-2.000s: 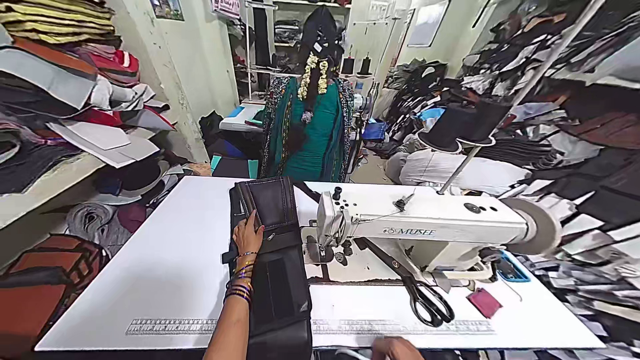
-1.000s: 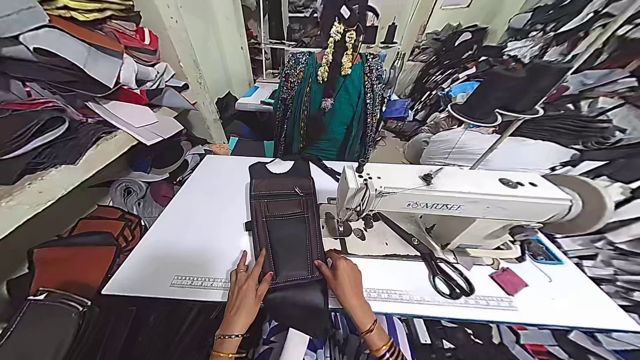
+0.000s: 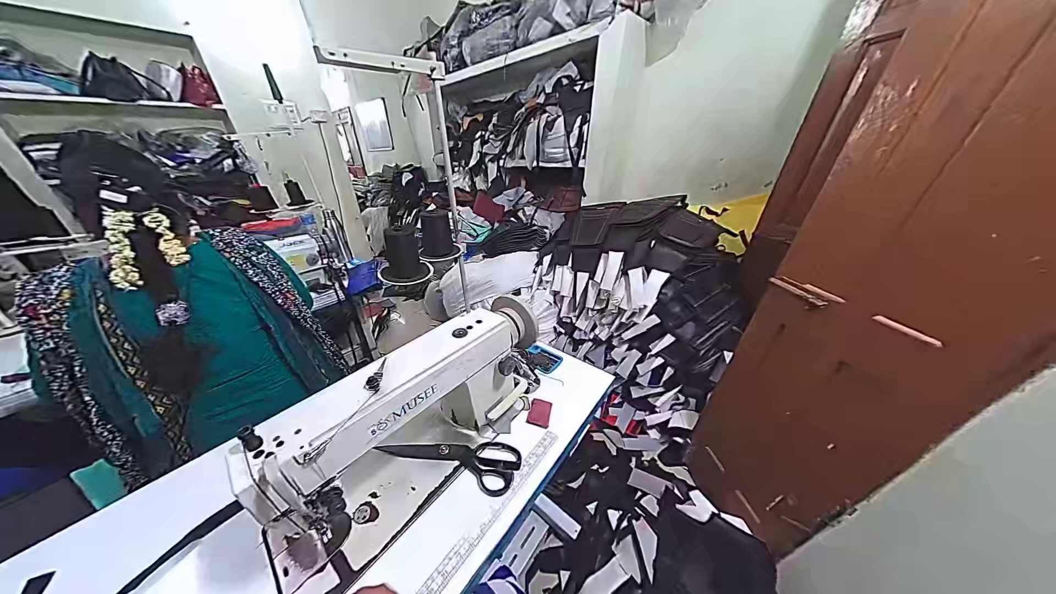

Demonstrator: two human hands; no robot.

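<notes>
Only a small bit of skin, perhaps a fingertip of one of my hands, shows at the bottom edge, beside the sewing machine's bed; which hand it is and what it holds cannot be told. A white Musee sewing machine (image 3: pixel 412 396) stands on the white table (image 3: pixel 569 379). Black-handled scissors (image 3: pixel 474 462) lie on the table in front of the machine arm, blades pointing left. Behind them is a small dark red fabric piece (image 3: pixel 539 413), near a blue tray (image 3: pixel 544 358). A black strap (image 3: pixel 186 544) lies left of the needle area.
A person in teal clothing (image 3: pixel 223 363) sits with their back to me beyond the table. Black thread cones (image 3: pixel 403 252) stand behind the machine. Heaps of black and white pieces (image 3: pixel 652 363) cover the floor at right, beside a brown wooden door (image 3: pixel 891 313).
The view has swung far to the right. Both hands were on a black stitched panel one second ago; that panel is out of view now.
</notes>
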